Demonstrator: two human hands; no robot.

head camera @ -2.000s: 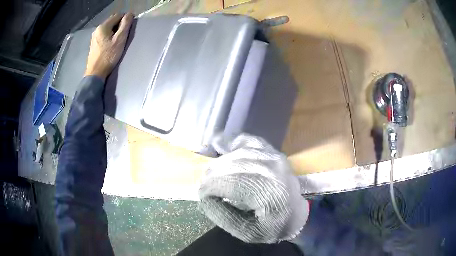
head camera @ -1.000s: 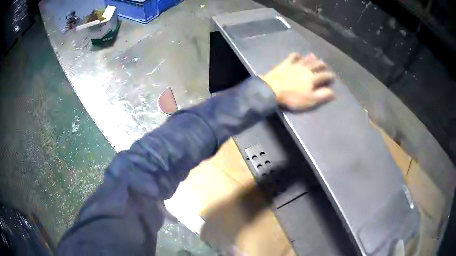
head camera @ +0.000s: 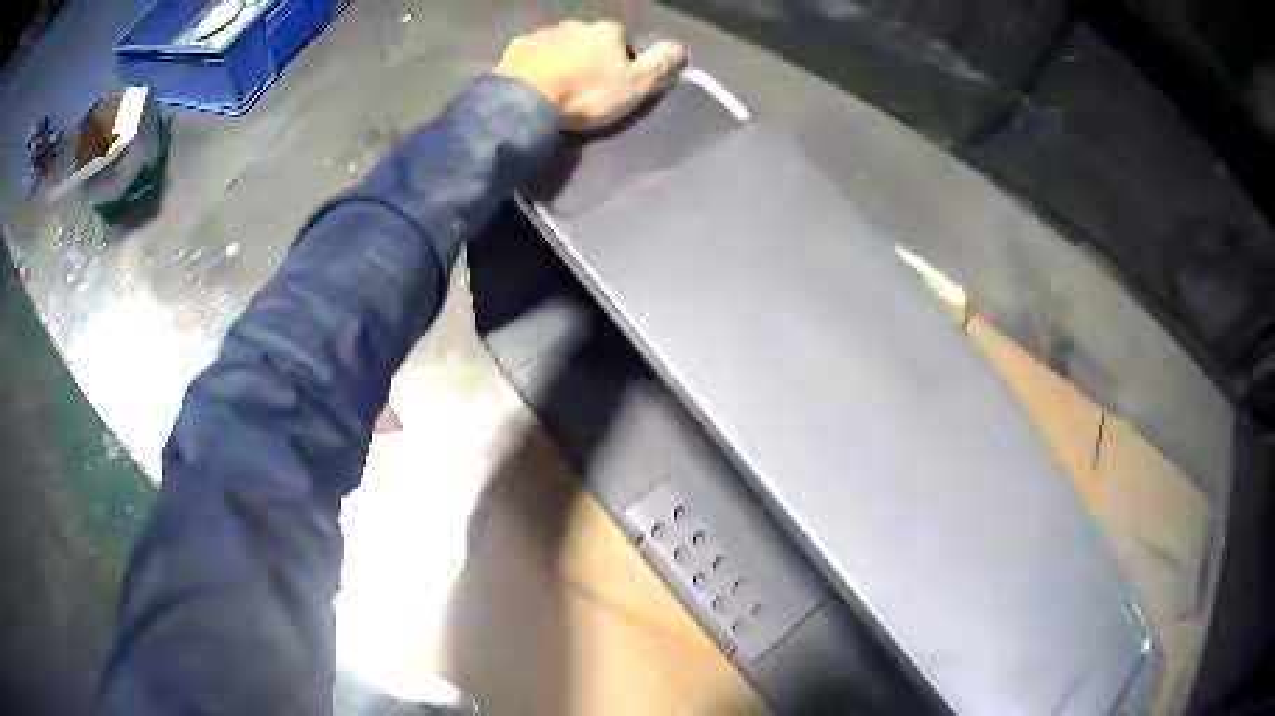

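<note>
The large grey metal cover (head camera: pixel 825 364) runs diagonally from upper centre to lower right. Its broad plain face is up, and its dark open side faces left. Inside, a plate with several round holes shows. My bare left hand (head camera: pixel 594 73) is at the cover's far upper end, gripping its edge with the fingers bent over it. The fingertips are partly hidden. The dark blue sleeve crosses the left of the view. My right hand is out of the picture.
Tan cardboard (head camera: pixel 615 629) lies under the cover on the scuffed table (head camera: pixel 322 168). A blue bin (head camera: pixel 210 70) and a small green-and-white box (head camera: pixel 133 161) stand at upper left. A reddish-brown piece (head camera: pixel 387 420) shows partly beside the sleeve.
Earlier the view swung from the cover's recessed side, with the air sander and gloved right hand visible, to its open side. Since then my left hand has moved from the broad face to the far end.
</note>
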